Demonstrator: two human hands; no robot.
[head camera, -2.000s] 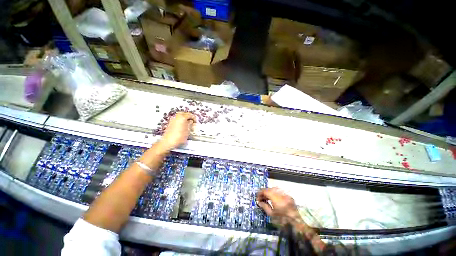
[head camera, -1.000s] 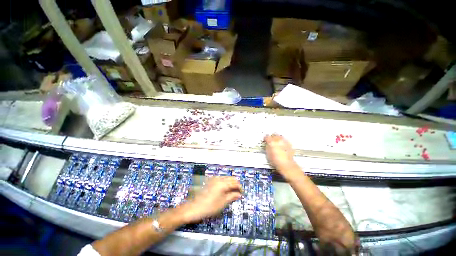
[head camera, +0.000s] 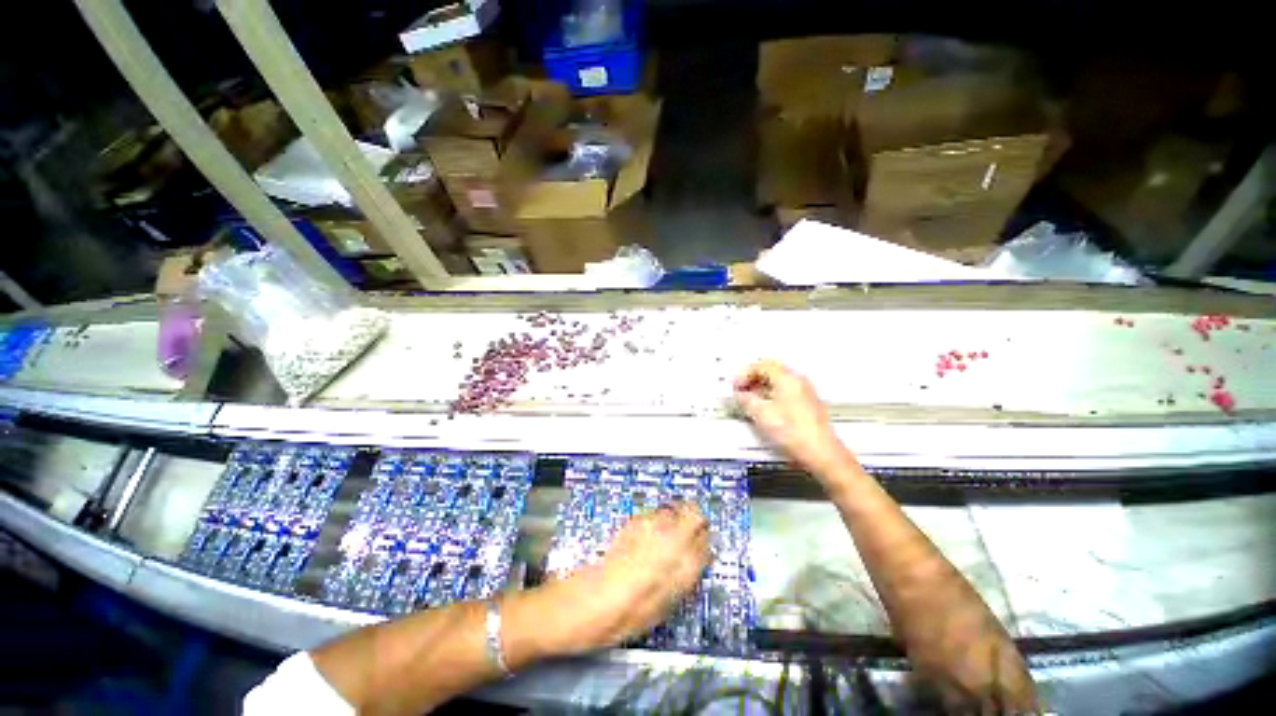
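Note:
A bluish-silver circuit board panel (head camera: 595, 497) lies in the railed channel in front of me. My left hand (head camera: 658, 560) is over its middle, fingers bent down toward the board; whether it holds a part is hidden. My right hand (head camera: 777, 406) is at the front edge of the white shelf, above the channel, fingertips together with something dark and tiny at them that I cannot make out. A loose pile of dark red components (head camera: 511, 364) lies on the shelf, left of my right hand.
Two more panels (head camera: 434, 518) lie to the left in the channel. A clear bag of pale parts (head camera: 329, 350) and a pink-purple object (head camera: 179, 340) are on the shelf's left. Bright red components (head camera: 960, 362) lie to the right. Cardboard cartons (head camera: 567, 210) and a blue bin (head camera: 593, 63) stand behind.
My left hand went from the dark red pile to the panel, then slightly right. My right hand moved from the panel's right edge up to the shelf. The view has shifted.

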